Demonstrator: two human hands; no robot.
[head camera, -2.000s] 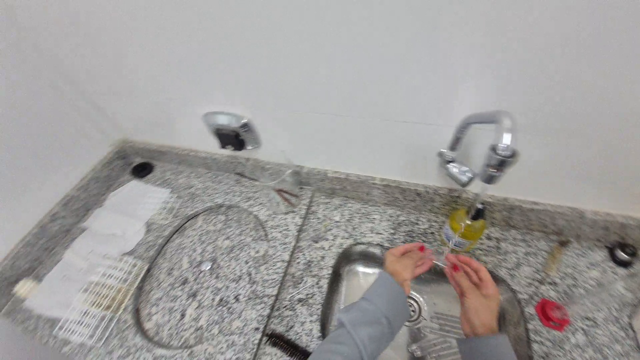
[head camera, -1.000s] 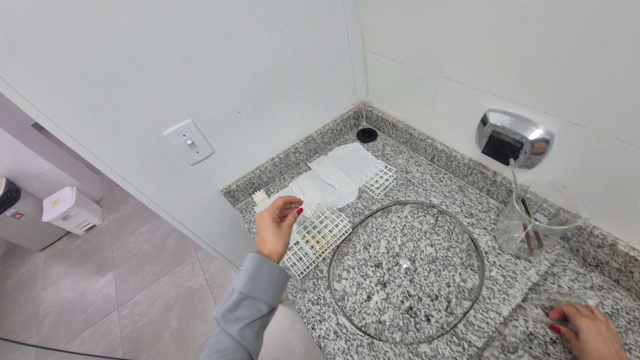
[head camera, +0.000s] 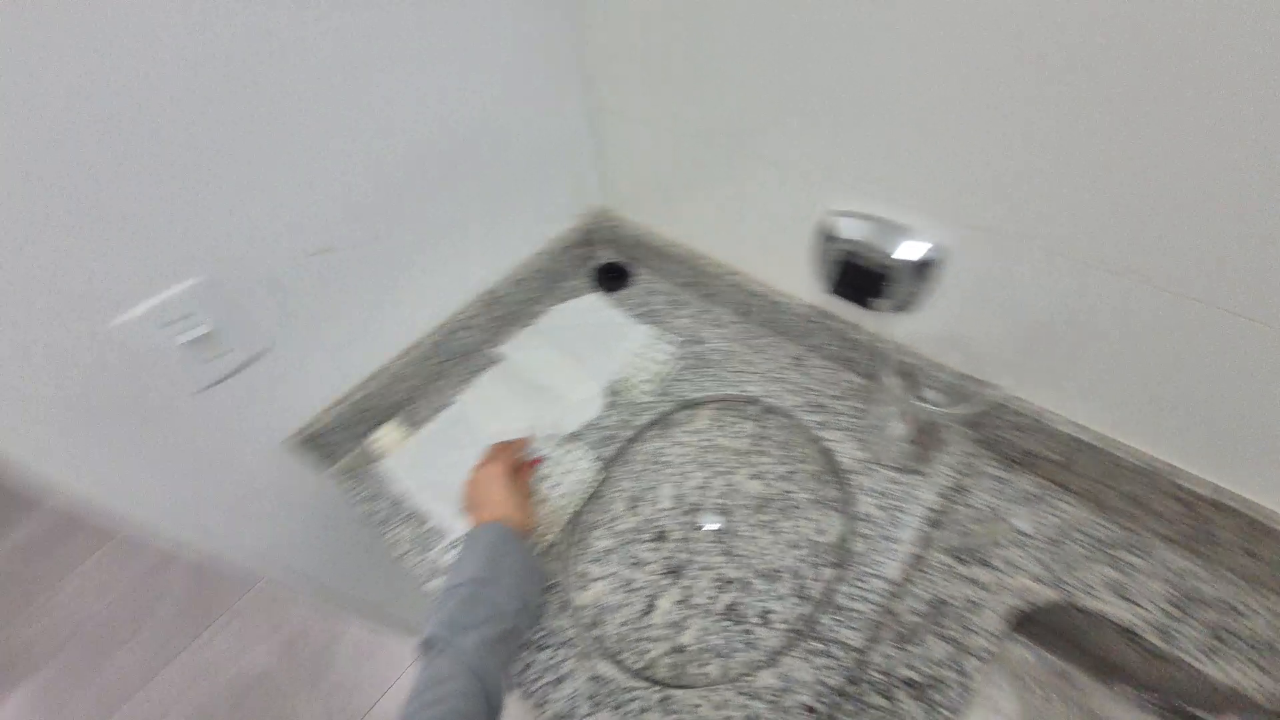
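Note:
The picture is blurred. My left hand (head camera: 502, 486), in a grey sleeve, is over the white paper sheets (head camera: 540, 385) and the blurred white wire rack (head camera: 572, 478) beside them on the granite counter. Its fingers are drawn together, but whether they hold anything does not show. Just right of the hand lies a round clear glass disc or lid (head camera: 712, 540), flat on the granite. My right hand is out of view.
A glass beaker (head camera: 910, 425) with thin items inside stands by the back edge. A black round cap (head camera: 612, 276) sits in the corner. The metal sink (head camera: 1120, 650) is at lower right, a chrome wall fitting (head camera: 877, 262) above the counter, a switch plate (head camera: 195, 335) at left.
My right hand, seen at lower right one second ago, has left the view. Two seconds ago both hands were together over the sink; the left is now at the papers. The view has swung.

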